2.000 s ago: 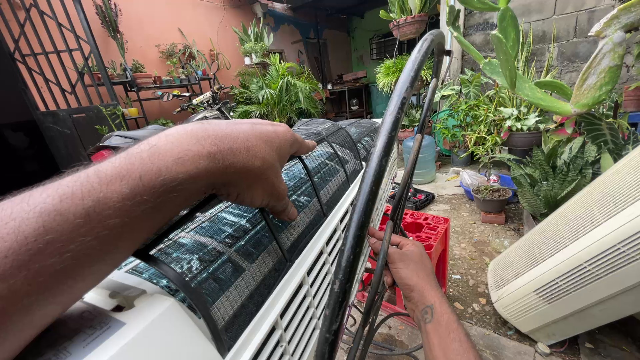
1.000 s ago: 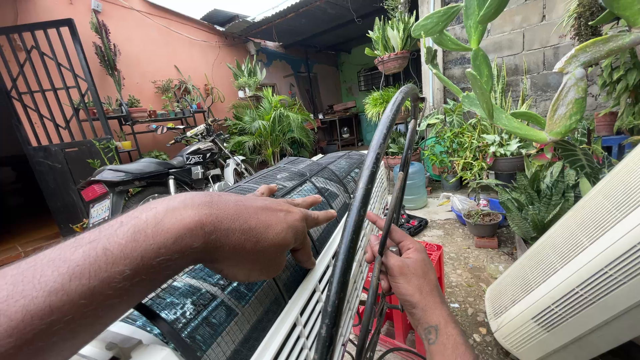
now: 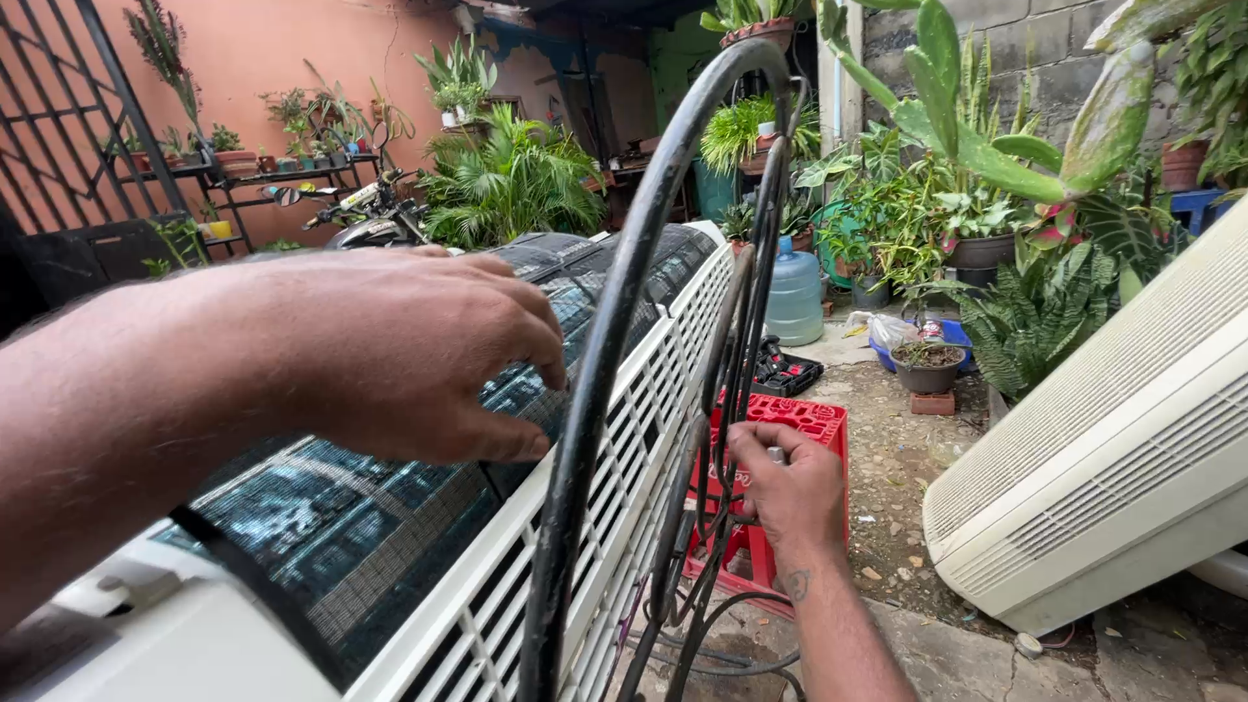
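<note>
A white air conditioner indoor unit [image 3: 468, 624] with a dark mesh filter [image 3: 390, 546] over its coil runs away from me at center-left. Over the filter hovers my left hand [image 3: 458, 361], fingers spread and curled, holding nothing; whether its fingertips touch the mesh is not clear. A thick black metal tube [image 3: 624, 302] arches up in front of the unit's white grille [image 3: 595, 497]. Thin black hoses or cables [image 3: 726, 390] hang below and beside the arch. My right hand [image 3: 795, 487] is beside these thin lines, its fingers pinched around a small metallic piece [image 3: 776, 454].
A red plastic crate [image 3: 829, 429] stands behind my right hand. Farther back are an open black tool case [image 3: 785, 370], a blue water jug [image 3: 795, 292] and a potted plant [image 3: 928, 366] on a brick. A large cream air conditioner casing [image 3: 1102, 468] leans at the right. A motorcycle [image 3: 375, 229] is behind the unit.
My left hand has gone from pointing with outstretched fingers to a looser curl above the filter. My right hand's raised index finger has come down into a pinch. The view has shifted.
</note>
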